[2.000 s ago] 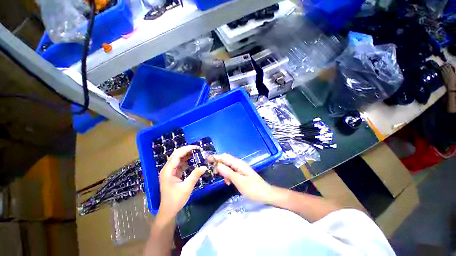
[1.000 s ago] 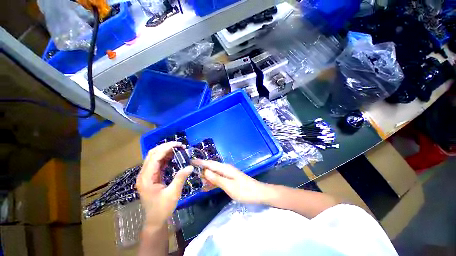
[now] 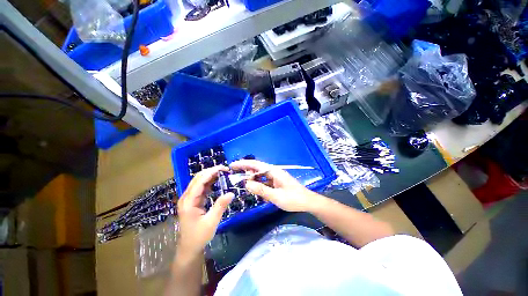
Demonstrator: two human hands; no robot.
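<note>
A large blue tray lies in front of me, with small dark modules in rows on its left side. My left hand is over the tray's near left part and holds a small dark and silver module between thumb and fingers. My right hand meets it from the right, fingers bent at the module. A thin white cable trails right from the right fingers over the tray. The fingertips partly hide the module and its cable end.
A cable bundle lies on clear plastic right of the tray. An empty blue bin and silver-white fixtures stand behind. Cabled units and a clear blister tray lie left. A grey bag stands far right, a white shelf above.
The thin white cable now shows at my right hand. My right fingers have opened and shifted up beside the module. The view has shifted slightly, moving the scene right.
</note>
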